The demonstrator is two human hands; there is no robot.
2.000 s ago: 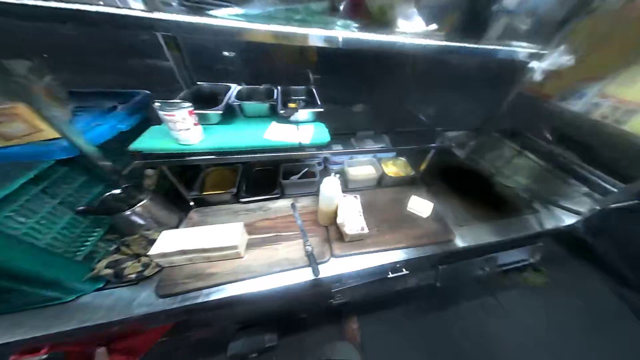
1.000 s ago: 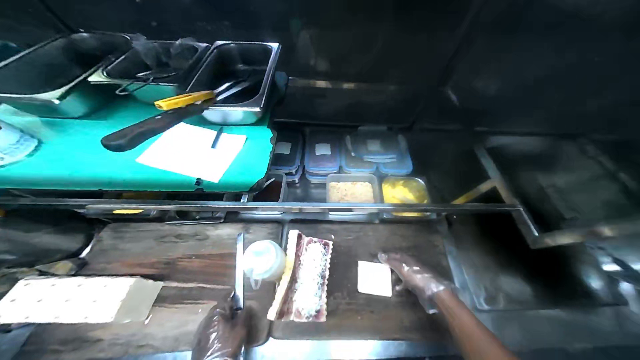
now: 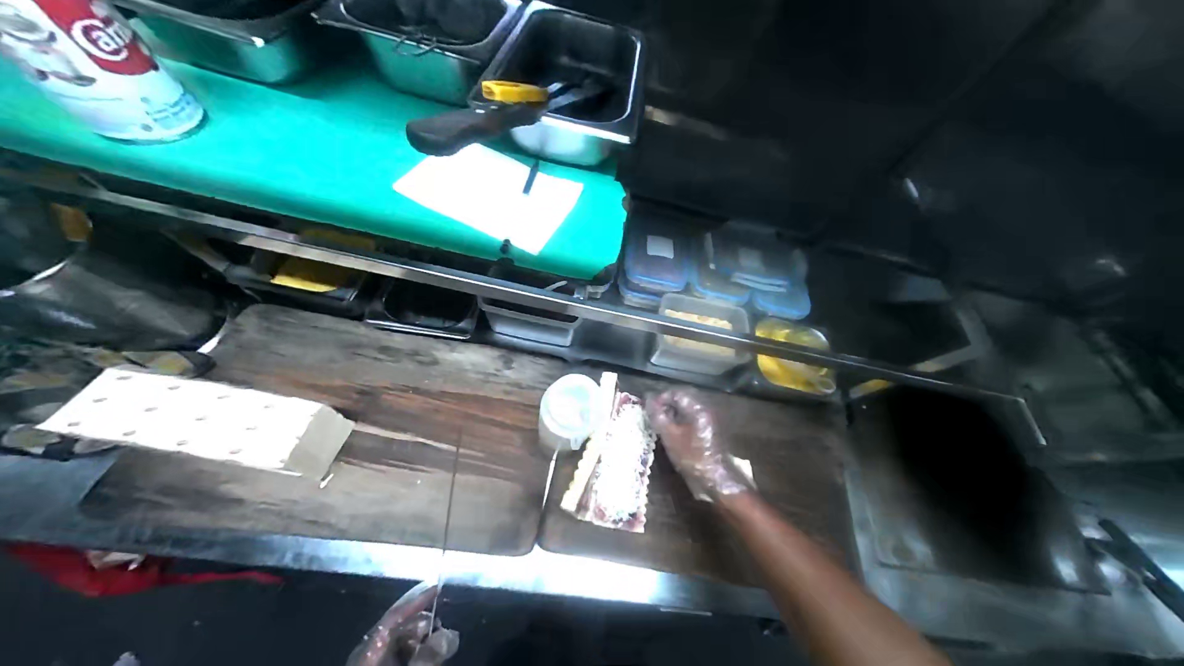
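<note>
My left hand (image 3: 407, 631), in a clear glove, is at the bottom below the counter edge, curled round the base of a thin knife (image 3: 451, 499) seen nearly edge-on. Its handle is hidden. My gloved right hand (image 3: 689, 435) has curled fingers at the upper right side of a long split food piece (image 3: 615, 467) with reddish filling and white topping; whether it pinches anything is unclear. A squeeze bottle (image 3: 569, 410) adjoins the food's left side. A white square piece (image 3: 743, 470) shows partly behind my right wrist. A long white dotted packet or block (image 3: 190, 421) lies left.
Two wooden boards (image 3: 398, 481) lie along the metal counter edge. Behind are food tubs (image 3: 701, 333), a yellow-filled tub (image 3: 791, 356) and lidded containers (image 3: 659, 254). A green shelf (image 3: 305, 185) holds a can (image 3: 102, 69), metal pans (image 3: 573, 74), dark- and yellow-handled utensils and paper (image 3: 490, 196).
My right hand has left the white square's edge and moved left to the long food piece. My left hand is now beyond the counter edge with the knife, which lay on the board two seconds ago.
</note>
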